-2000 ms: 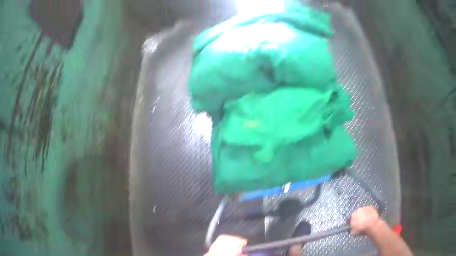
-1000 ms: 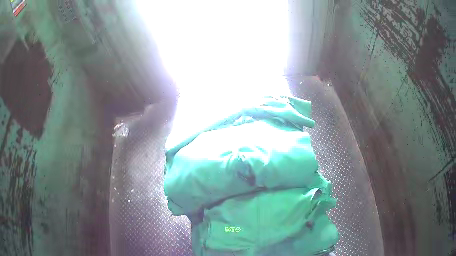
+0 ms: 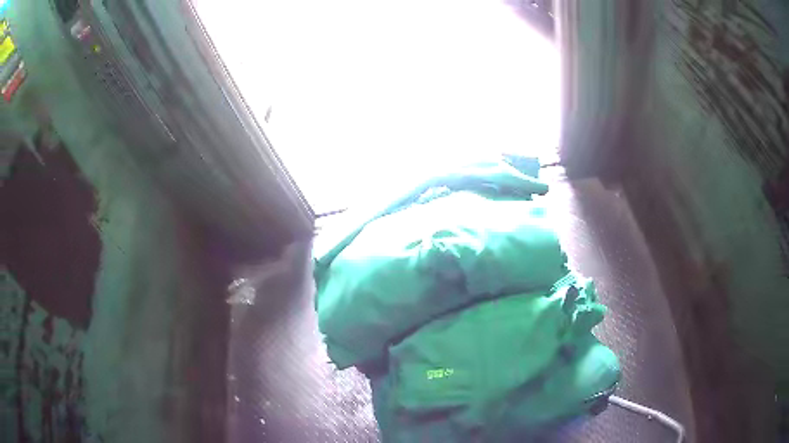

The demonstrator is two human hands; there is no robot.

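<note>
Filled green cloth bags (image 3: pixel 450 268) lie piled in front of me, low and centre in the head view. The nearer bag carries a small yellow printed logo (image 3: pixel 440 374). The rear bag's far edge lies against the glare of the doorway. Part of the trolley's thin bent handle (image 3: pixel 649 411) shows at the lower right, beside the pile. The trolley bed is hidden under the bags. Neither of my hands is in the picture.
The bright, washed-out lift doorway (image 3: pixel 389 95) opens ahead. Scuffed green lift walls stand on the left (image 3: pixel 130 303) and right (image 3: pixel 692 190). Metal tread-plate floor (image 3: pixel 294 381) shows on both sides of the pile. A pale scrap (image 3: pixel 240 292) lies on the floor at left.
The view has tilted up from the trolley handle to the doorway, and my hands have left the picture. In the last second the doorway has come nearer and the handle's right part has appeared.
</note>
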